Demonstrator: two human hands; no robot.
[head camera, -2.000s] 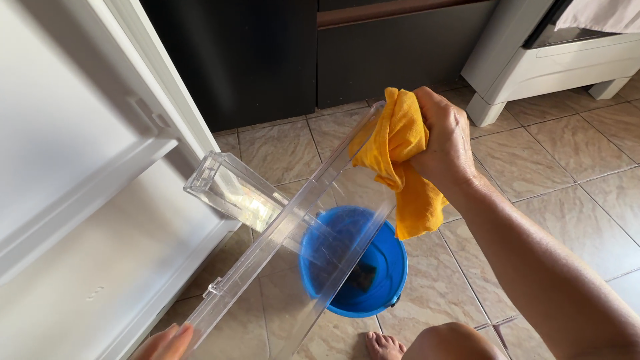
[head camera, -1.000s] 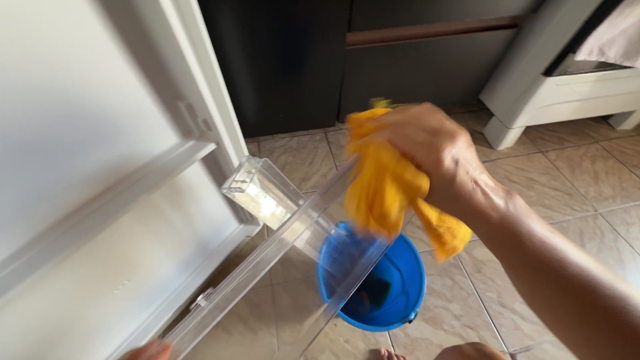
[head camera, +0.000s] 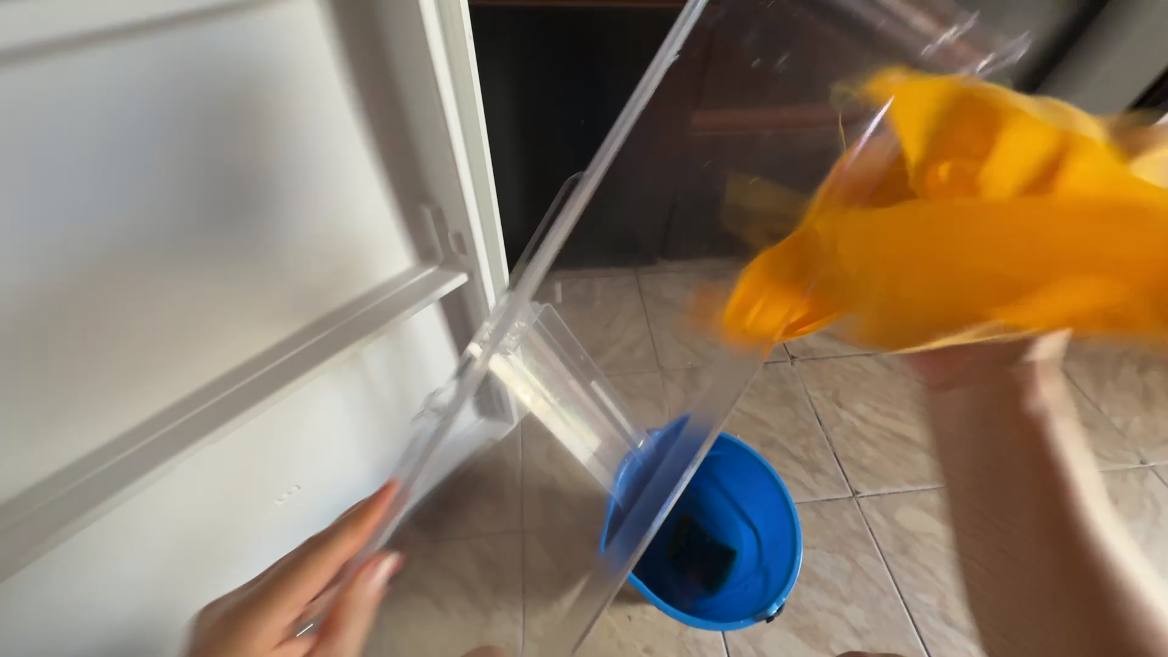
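Note:
My left hand (head camera: 310, 584) grips the lower left edge of a clear plastic shelf or panel (head camera: 630, 265), which is tilted up in front of me. At the panel's right side is a blurred orange cloth (head camera: 967, 228), in and around my right hand (head camera: 995, 360); the cloth hides most of the fingers. Below the panel a blue bucket (head camera: 776, 511) stands on the floor with a dark object (head camera: 703, 557) inside. Another clear plastic bin (head camera: 566, 392) lies behind the panel, its lower end at the bucket.
On the left is the white inner side of what looks like a refrigerator door, with a molded ledge (head camera: 365, 328). Dark cabinet fronts (head camera: 566, 119) are at the back. The floor has beige marbled tiles (head camera: 876, 420).
The clear panel has been raised and turned, and looks nearer. My left hand has come further into view. My right hand and the cloth have moved to the right along with the panel's side.

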